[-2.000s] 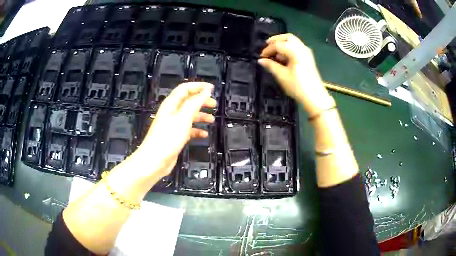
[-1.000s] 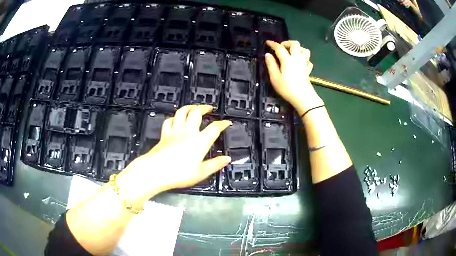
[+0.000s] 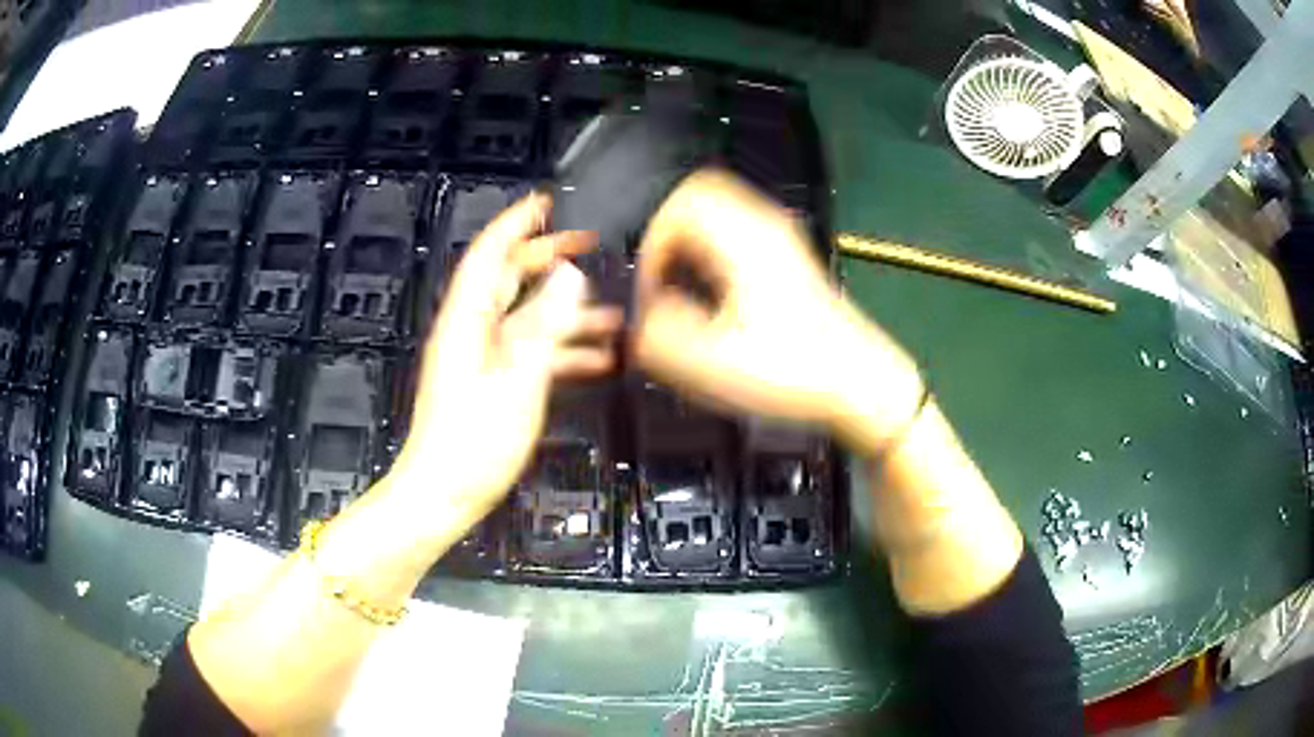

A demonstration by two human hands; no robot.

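Observation:
A black housing [image 3: 623, 170], strongly blurred, is raised above the upper right part of the black blister tray [image 3: 476, 579]. My right hand [image 3: 749, 303] is curled at the housing's lower right side and appears to grip it. My left hand [image 3: 497, 338] is close to its lower left edge, fingers bent and a little apart. Blur hides whether the left fingertips touch it and whether a small part is between the hands. Other black housings [image 3: 378, 259] lie in rows in the tray pockets; one [image 3: 209, 377] lies crosswise at the left.
A second black tray [image 3: 65, 288] is at the far left. White paper [image 3: 440, 670] lies under my left forearm. A yellow rod [image 3: 980, 274] lies right of the tray. Small loose parts [image 3: 1088, 536] are scattered at the right. A white fan [image 3: 1015, 115] and a pale metal upright [image 3: 1189, 159] are upper right.
My right hand has moved left and nearer from the tray's upper right pockets. A housing is now raised between my hands. My left hand has drawn back left, its fingers more bent.

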